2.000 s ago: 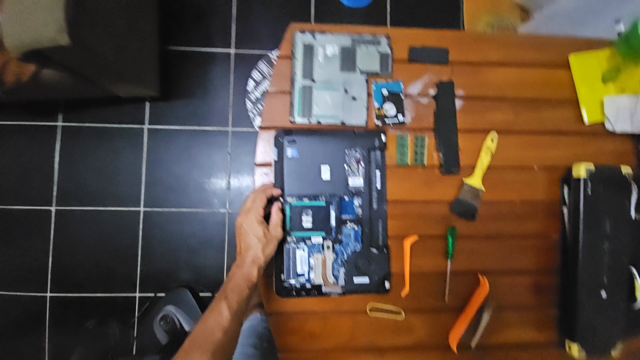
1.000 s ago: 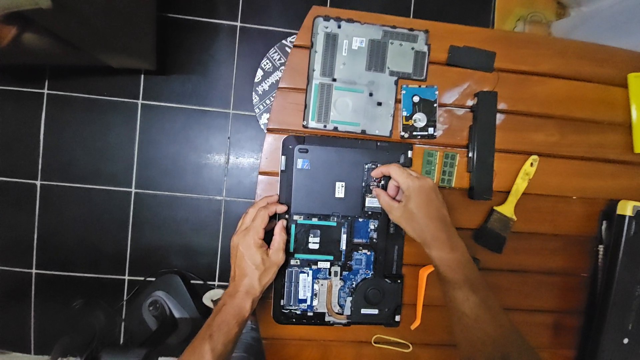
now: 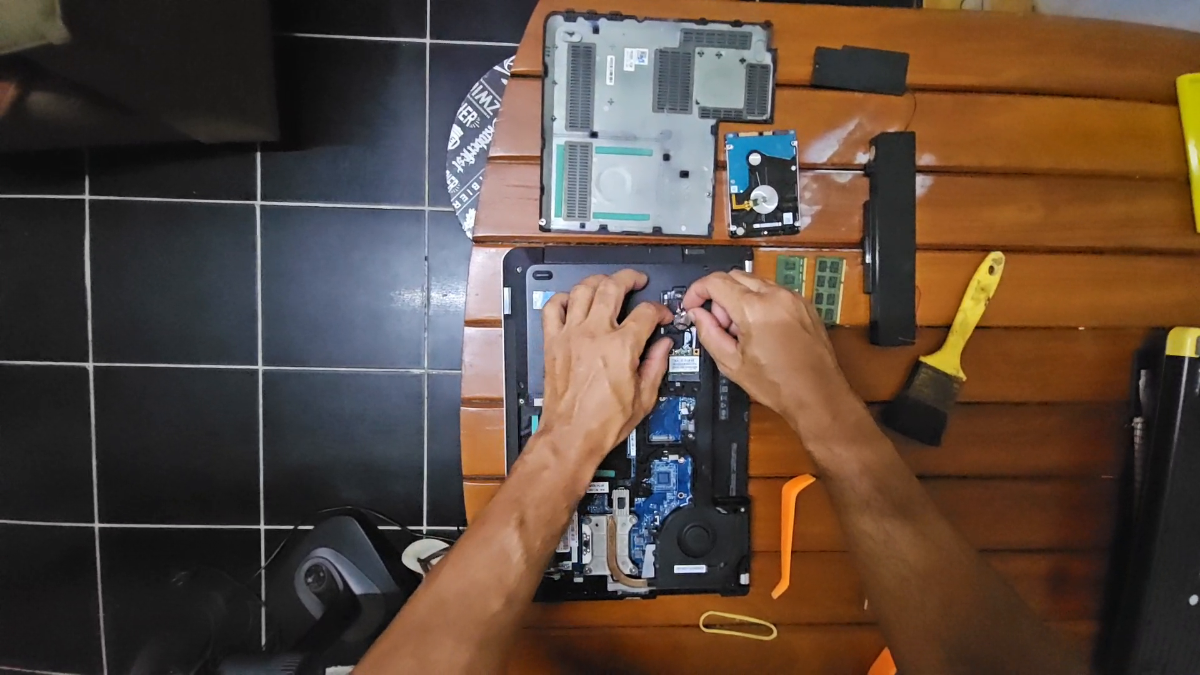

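Observation:
An opened laptop base (image 3: 736, 450) lies underside up on the wooden table, its blue circuit board (image 3: 664, 478), copper heat pipe and round fan (image 3: 695, 539) exposed. My left hand (image 3: 600, 361) rests over the upper part of the base, thumb and forefinger at the edge of a small open bay. From the right, my right hand (image 3: 764, 337) pinches a small round silvery part (image 3: 682, 320) in that bay; whether it is a coin cell I cannot tell. Just below the fingertips sits a small card with a white label (image 3: 684, 364).
Above the base lie the laptop's bottom cover (image 3: 623, 122) and a hard drive (image 3: 761, 183). To the right are two memory modules (image 3: 828, 291), a black battery (image 3: 892, 239), a yellow-handled brush (image 3: 947, 356), an orange pry tool (image 3: 789, 534) and a rubber band (image 3: 739, 625). A small black cover (image 3: 860, 70) lies farther up.
My left hand has moved from the base's left edge onto its upper part, beside my right hand. My right hand, absent two seconds ago, remains at the small bay.

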